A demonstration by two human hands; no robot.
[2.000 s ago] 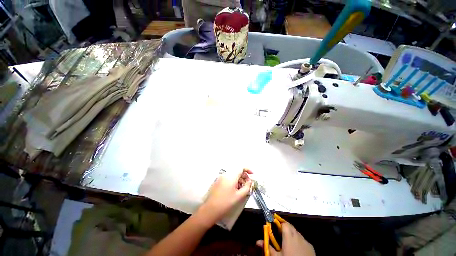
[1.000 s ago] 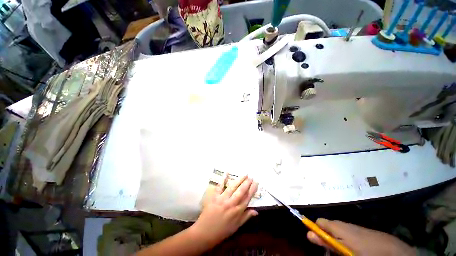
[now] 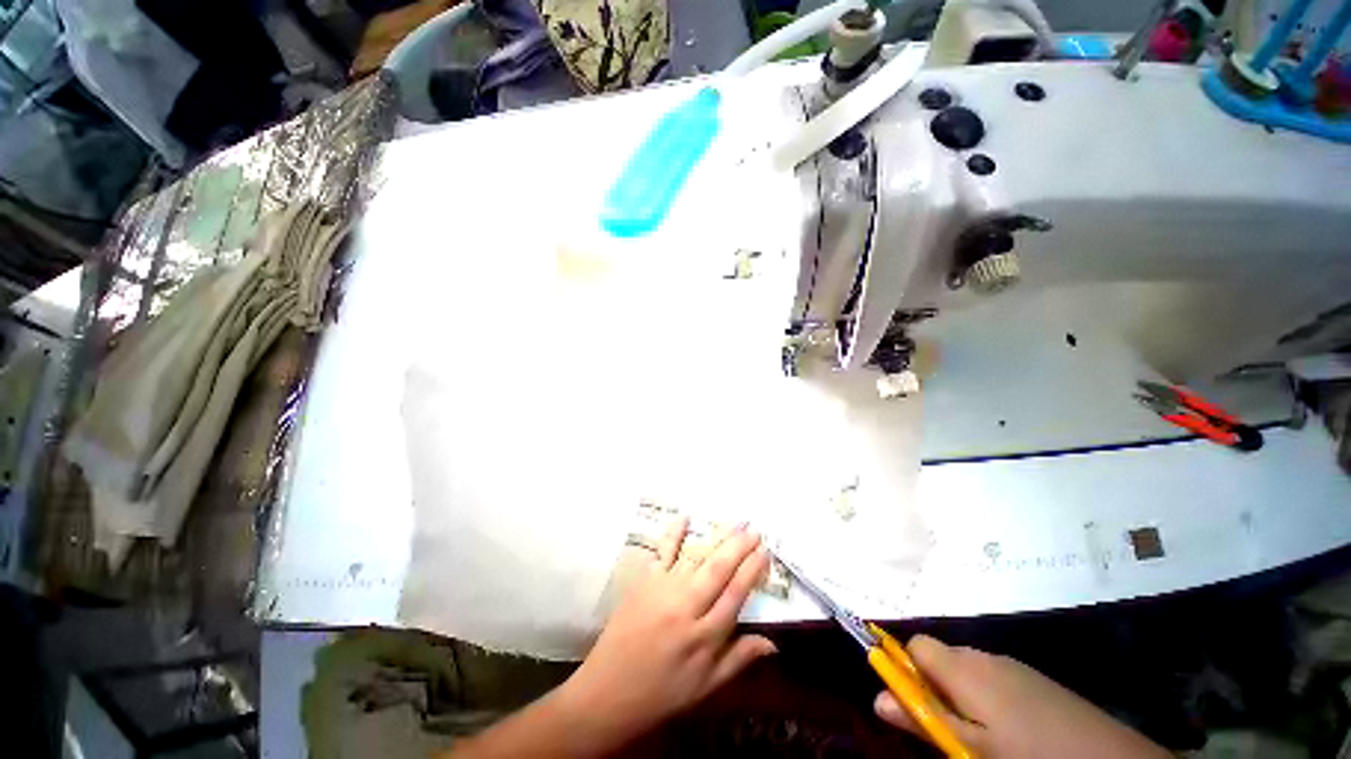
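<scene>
The garment panel (image 3: 489,504) lies on the white machine table, nearly white in the glare, its left edge and lower left corner showing beige. My left hand (image 3: 679,608) lies flat on a small pale piece (image 3: 652,522) near the table's front edge, fingers pointing forward. My right hand (image 3: 985,697), cut off by the lower edge, holds the orange-handled fabric scissors (image 3: 852,620). Their blades point up and left, the tips close to my left fingertips. The blades look nearly closed; whether they touch the cloth is unclear in the glare.
The sewing machine (image 3: 1096,193) stands at the right, its presser foot (image 3: 895,383) near the panel. Red-handled snips (image 3: 1203,415) lie under its arm. A panel stack (image 3: 222,371) lies on the plastic-covered left table. A bright blue patch (image 3: 661,166) is on the tabletop. A pale tub is behind.
The scissors were open beside my raised left hand; now the blades look nearly closed. My left hand has come down flat on the cloth. The view has shifted closer to the table.
</scene>
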